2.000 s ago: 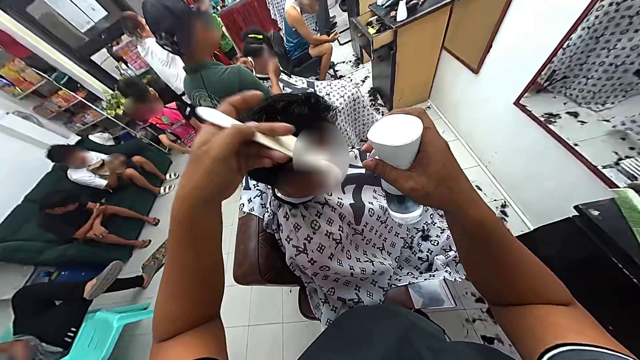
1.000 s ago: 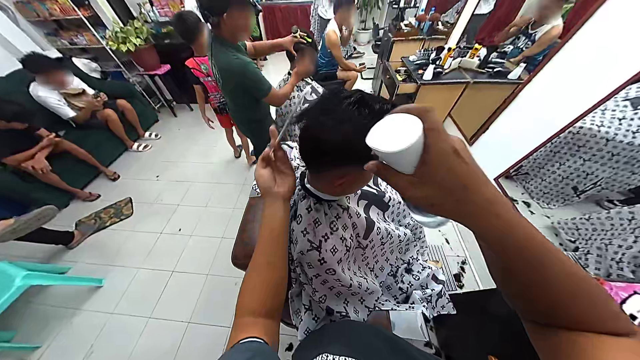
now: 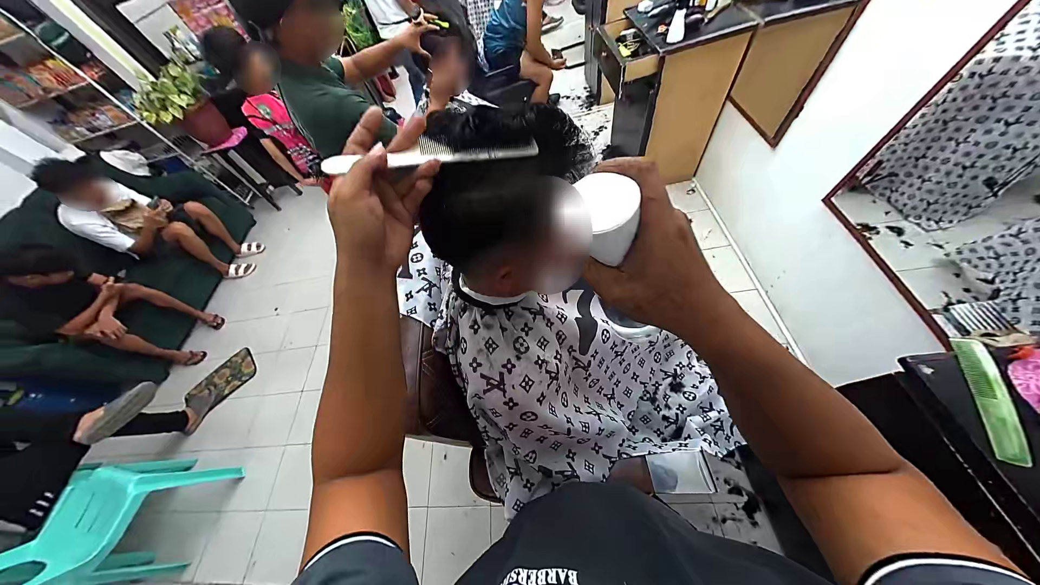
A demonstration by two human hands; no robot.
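My left hand (image 3: 378, 191) holds a white-handled comb (image 3: 479, 152) against the dark hair (image 3: 463, 195) of a seated person, its teeth pointing up. Around the white-capped spray bottle (image 3: 605, 213) my right hand (image 3: 662, 252) is closed, beside the person's blurred face. The bottle's clear lower part shows partly below that hand. A white barber cape (image 3: 544, 390) with a black pattern covers the seated person, with a white strip at the neck and loose hair clippings on the cloth.
A brown barber chair (image 3: 439, 390) stands under the person. Ahead, a co-worker in a green shirt (image 3: 325, 101) attends another head. People sit on a dark green sofa (image 3: 211, 227) at left, near a turquoise plastic chair (image 3: 122, 504). At right are a wall mirror (image 3: 934, 187) and a green comb (image 3: 991, 398).
My left hand and the comb have moved up onto the hair on top of the head. The bottle remains in my right hand. The view has turned noticeably.
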